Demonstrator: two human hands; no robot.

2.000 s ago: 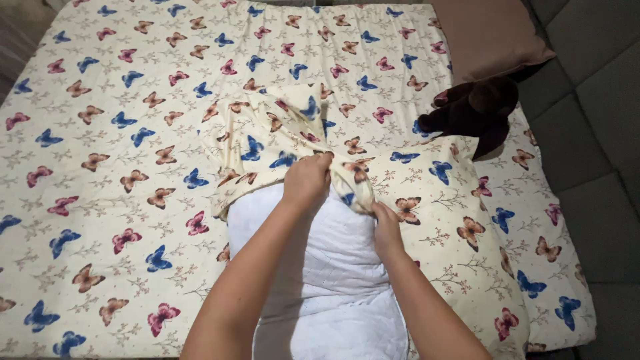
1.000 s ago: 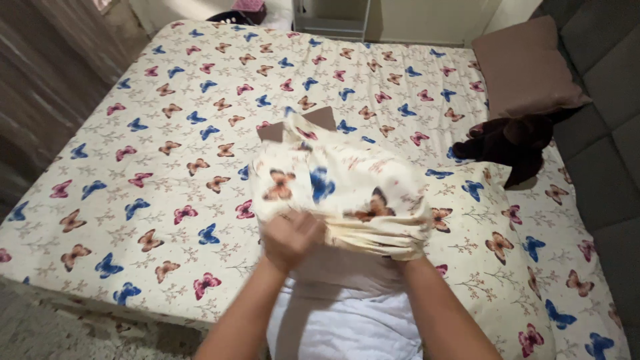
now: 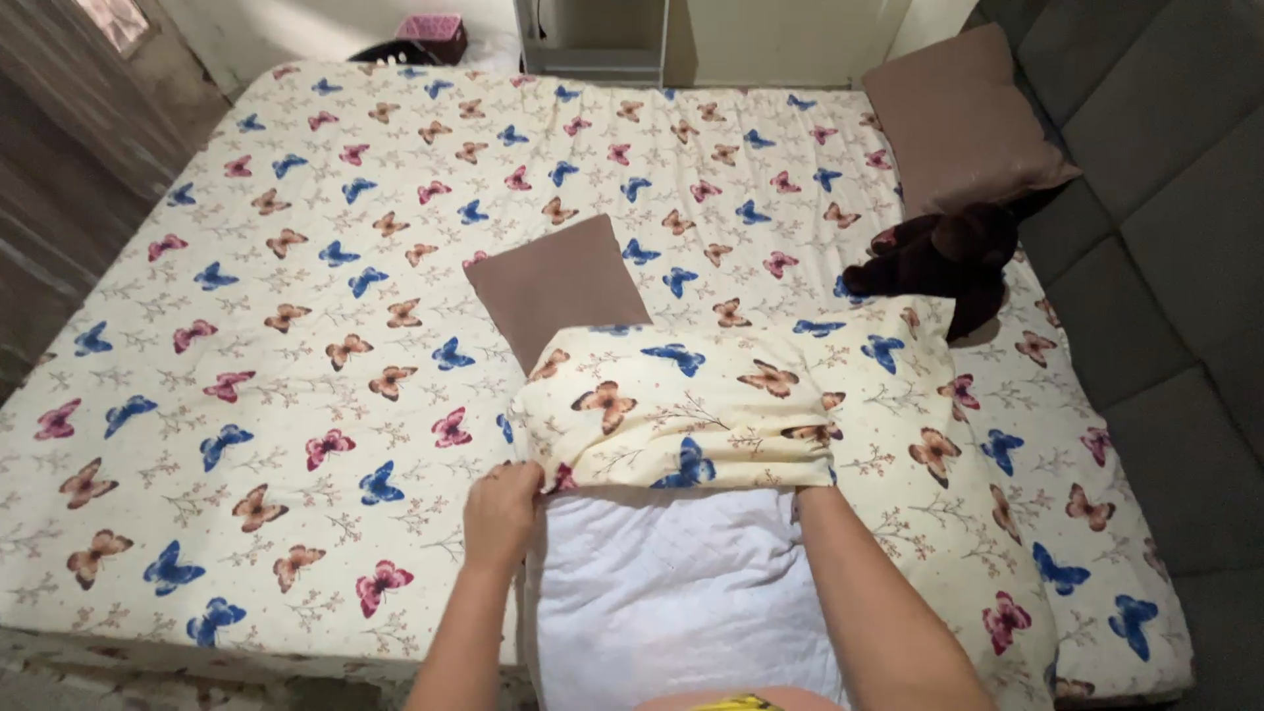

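Note:
A white pillow [image 3: 681, 592] lies at the lower middle, its far part inside a cream butterfly-print pillowcase [image 3: 681, 405]. My left hand [image 3: 504, 509] grips the left corner of the case's open edge. My right hand [image 3: 815, 499] is at the right end of that edge; its fingers are hidden under the fabric, so its grip cannot be told. Just beyond the case, a flat brown square cushion or cover [image 3: 563, 286] lies partly under it. To the right of the case is another butterfly-print pillow [image 3: 948, 494].
The bed has a matching butterfly-print sheet [image 3: 286, 395]. A dark plush toy [image 3: 938, 252] and a brown cushion [image 3: 963, 118] lie near the grey padded headboard [image 3: 1165, 247]. Past the bed's far edge are a pink basket [image 3: 434, 35] and a grey frame [image 3: 592, 69]; a curtain [image 3: 89, 168] hangs at left.
The pillowcase, bunched up two seconds ago, now lies spread over the far part of the white pillow. My hands have moved apart to the two ends of its open edge. The view has shifted.

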